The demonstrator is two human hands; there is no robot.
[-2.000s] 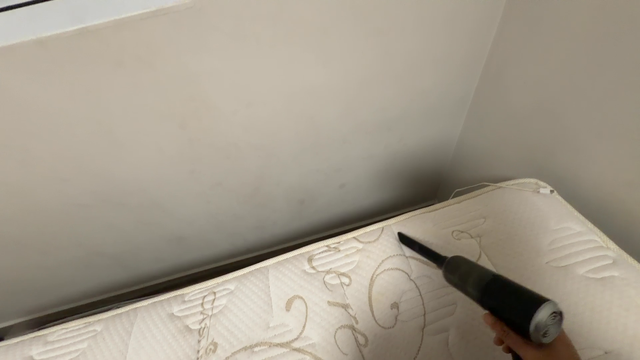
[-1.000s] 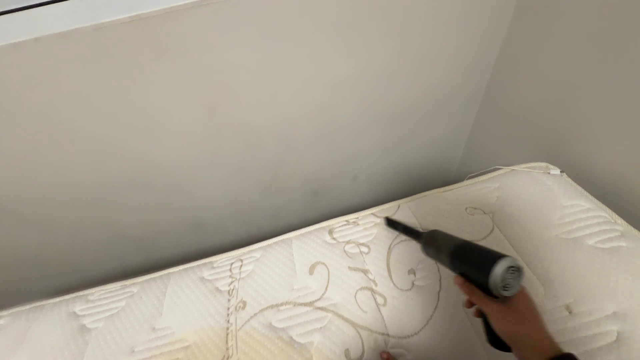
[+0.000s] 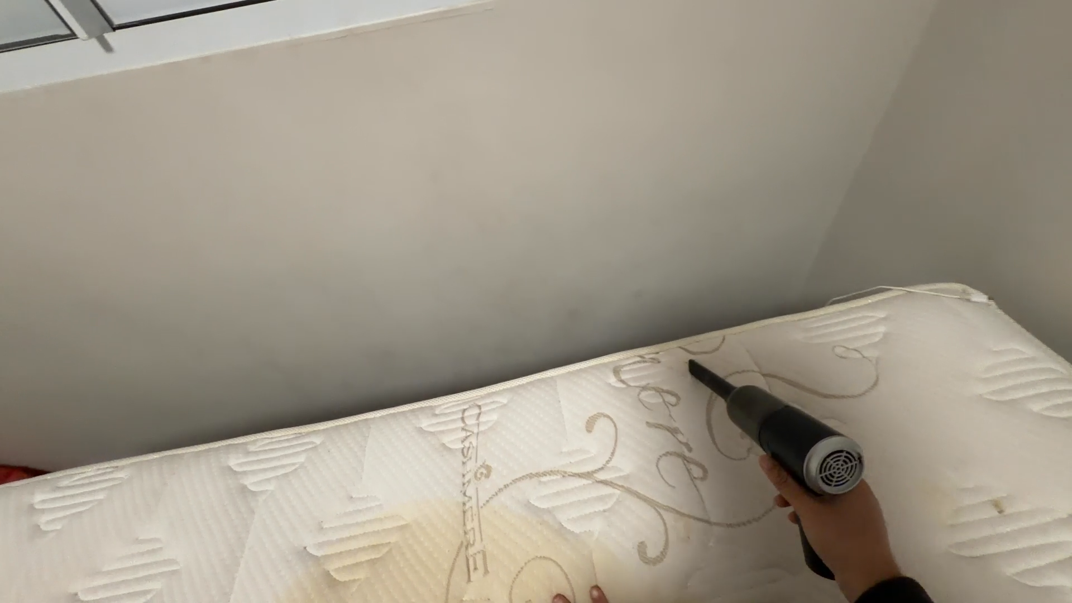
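My right hand, with a dark sleeve at the wrist, is closed around the handle of a black handheld vacuum cleaner. Its narrow crevice nozzle points up and left, with the tip at or just above the quilted top of a white mattress, near the wall-side edge. A round silver vent grille shows on its rear end. Of my left hand only fingertips show at the bottom edge, at the mattress by a yellowish stain; whether it holds anything is hidden.
A pale wall with dark smudges runs along the mattress's far edge and meets another wall at the right. A thin white cable lies at the far right corner. A window frame is at upper left, something red at the left edge.
The dark gap along the wall, seen two seconds ago, no longer shows. Fingertips of my left hand have come into view at the bottom. My right hand still holds the vacuum.
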